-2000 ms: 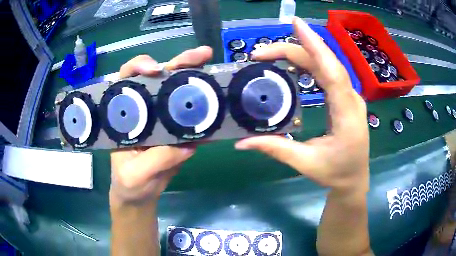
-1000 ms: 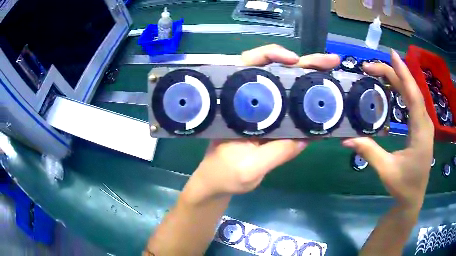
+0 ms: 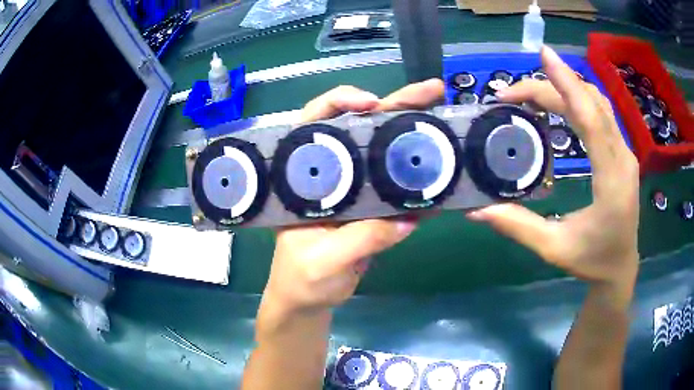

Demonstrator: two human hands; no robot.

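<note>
A grey fixture plate (image 3: pixel 364 131) is held up in front of me, its face toward me, its left end slightly lower. All its seats carry black-rimmed disc parts (image 3: pixel 415 161) with silver centres and white arcs on the right side. My left hand (image 3: pixel 323 255) grips the plate from below and behind, its fingers over the top edge. My right hand (image 3: pixel 590 183) is at the plate's right end, thumb near the lower edge and fingers near the upper corner; the contact is hard to judge. Another filled plate (image 3: pixel 418 373) lies on the bench at the bottom edge.
At left, a white feed tray (image 3: pixel 190 247) holds a filled plate (image 3: pixel 144 247) by the machine (image 3: pixel 129 46). A squeeze bottle (image 3: pixel 218 76) stands in a blue holder. A post (image 3: pixel 420 42), blue bin (image 3: pixel 582 164) and red bin (image 3: pixel 643 148) stand behind; loose arcs (image 3: pixel 673 324) lie right.
A filled plate has appeared on the white feed tray. The view has shifted since a second ago, and the held plate now tilts, left end lower. Both hands remain at it.
</note>
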